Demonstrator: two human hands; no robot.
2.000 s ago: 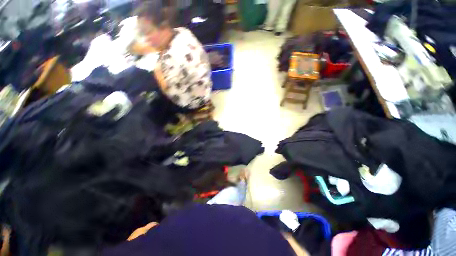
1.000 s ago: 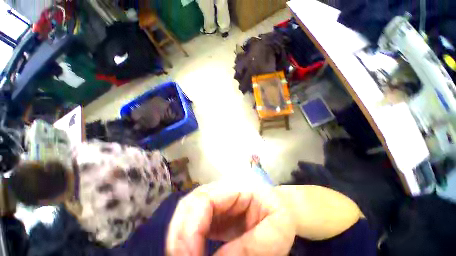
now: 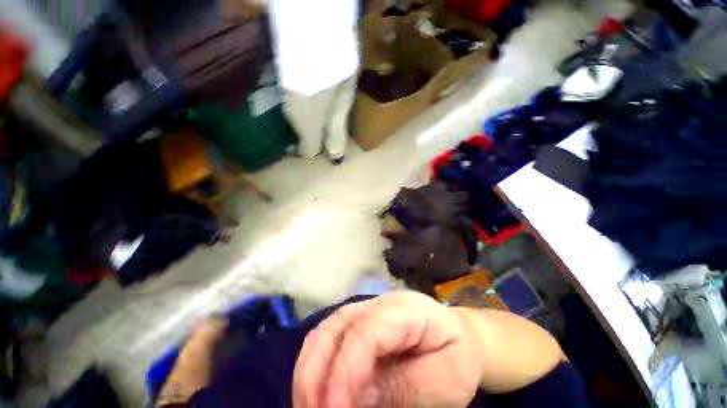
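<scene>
My right hand (image 3: 391,351) is at the bottom centre, with a dark sleeve on its forearm reaching in from the right. Its fingers are curled in and no held object shows; its lower part is cut off by the frame edge. A blurred skin-coloured shape at the lower left, beside dark cloth, looks like my left hand or forearm (image 3: 190,362); its fingers cannot be made out. No worked piece shows in either hand.
A pale floor aisle (image 3: 319,239) runs ahead. On the right are a brown cloth heap (image 3: 430,239), an orange stool (image 3: 462,288) and a white table (image 3: 558,207). A person (image 3: 315,56) stands beside a cardboard box (image 3: 383,123). A blue bin (image 3: 279,309) is lower left.
The view has moved forward along the aisle. The person in the patterned top has left view; the stool and blue bin sit lower. My right hand stays curled at the bottom centre.
</scene>
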